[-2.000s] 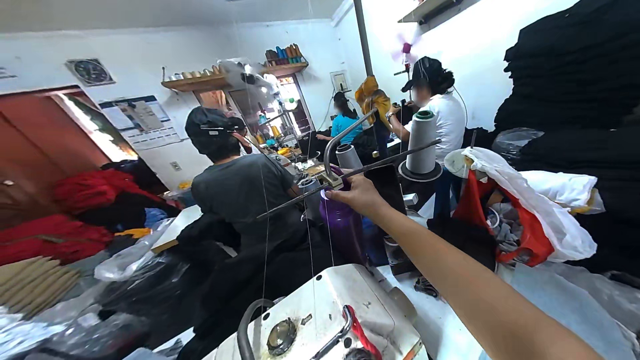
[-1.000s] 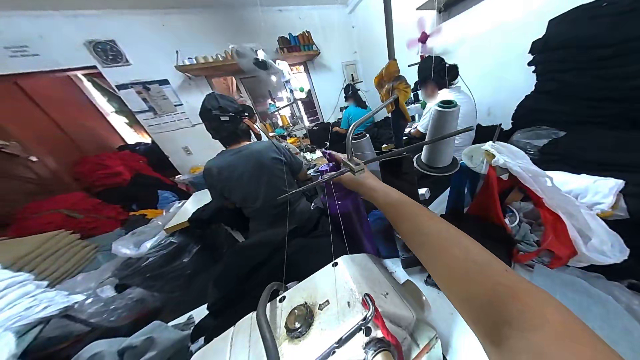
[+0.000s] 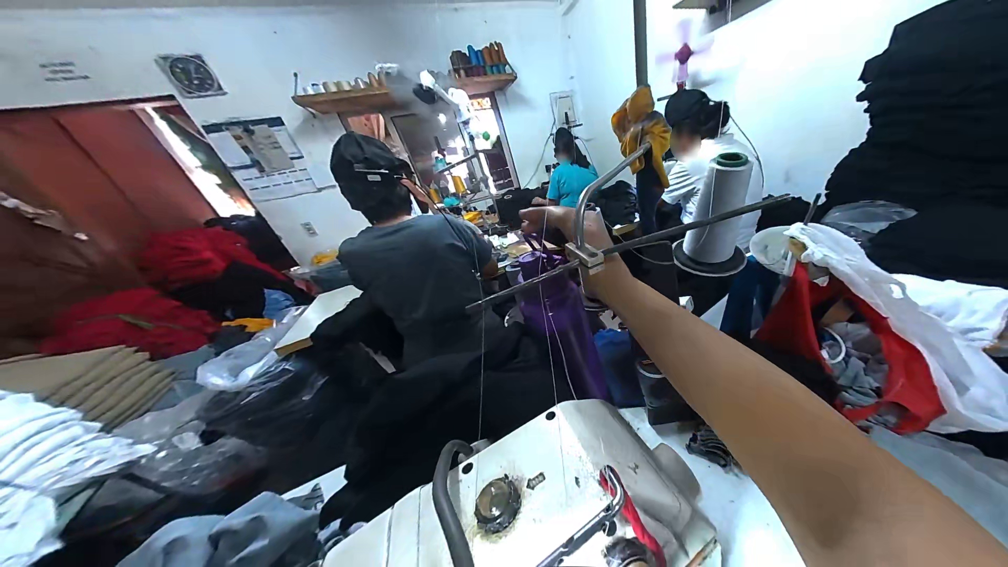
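Observation:
My right hand (image 3: 567, 228) is raised beyond the metal arm of a thread stand (image 3: 587, 256), partly hidden by its bent rod; whether it holds a thread I cannot tell. Thin threads run from the stand down to a white industrial sewing machine (image 3: 543, 480), which has a round oil window and a red strip near its lever. To the right of the hand, a grey thread cone (image 3: 718, 209) stands on a dark disc. A purple bottle (image 3: 551, 315) is just below the hand. My left hand is not visible.
A co-worker in a grey shirt (image 3: 425, 276) sits ahead; others work farther back. Red cloth (image 3: 134, 323), plastic bags (image 3: 244, 354) and folded white fabric (image 3: 55, 465) lie left. At right are a red and white bag (image 3: 882, 339) and stacked black fabric (image 3: 929, 126).
My right hand was on the clamp of the stand in the earlier frames; now it reaches past it, behind the bent rod. The co-worker in grey has a hand raised near the face.

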